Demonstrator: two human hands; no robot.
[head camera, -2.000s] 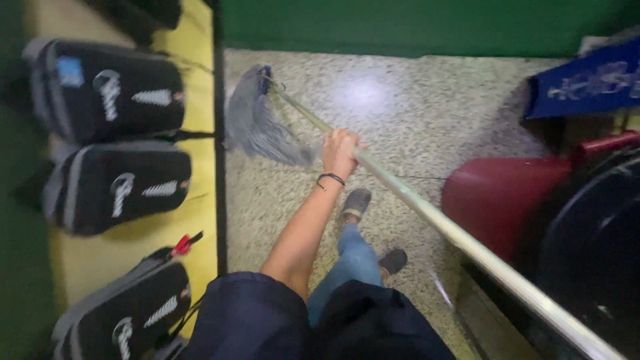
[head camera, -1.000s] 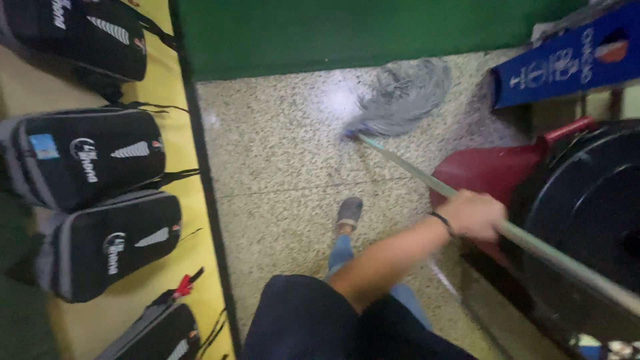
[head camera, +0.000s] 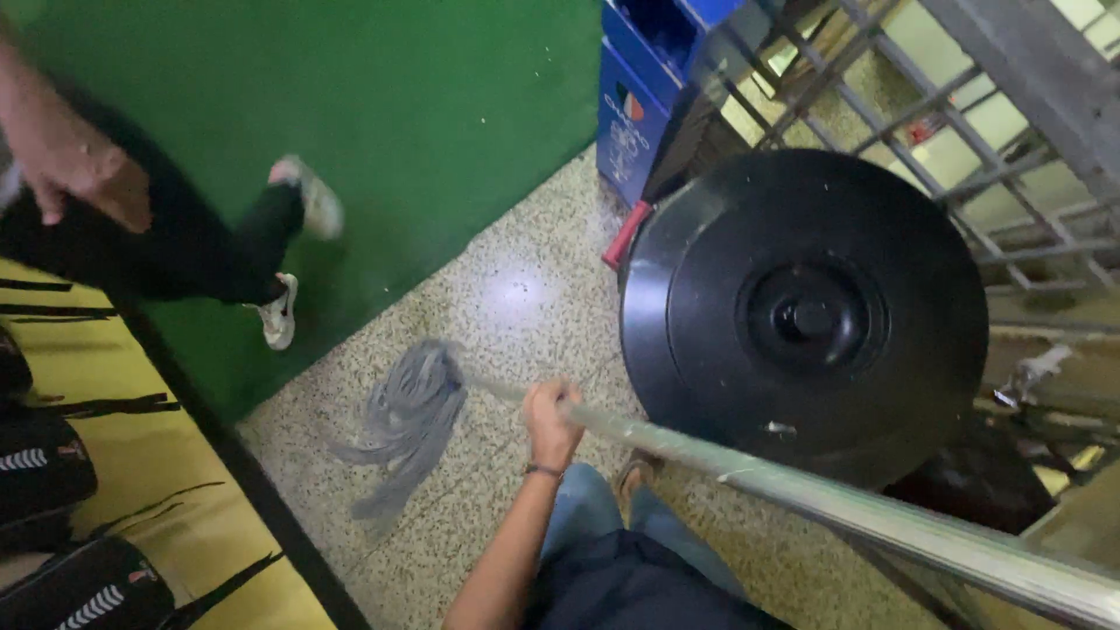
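My left hand (head camera: 553, 424), with a dark band at the wrist, is closed around the lower part of a long metallic-looking mop handle (head camera: 752, 477). From there the handle runs to the lower right edge of the view. The grey string mop head (head camera: 411, 411) lies on the speckled floor (head camera: 516, 306), its strands spread to the left and down. My right hand is out of view, as is the upper end of the handle.
A large round black lid (head camera: 809, 324) stands right of the mop. Beyond it are a blue crate (head camera: 634, 114) and a metal grille (head camera: 962, 131). A person (head camera: 201, 227) is on the green surface (head camera: 437, 114) at left. Black bags (head camera: 44, 468) lie on a yellow surface (head camera: 188, 490).
The mop head has swung away from where it lay beside the green edge, its strands now trailing toward the bags. A person has come into view at left. The view has shifted right.
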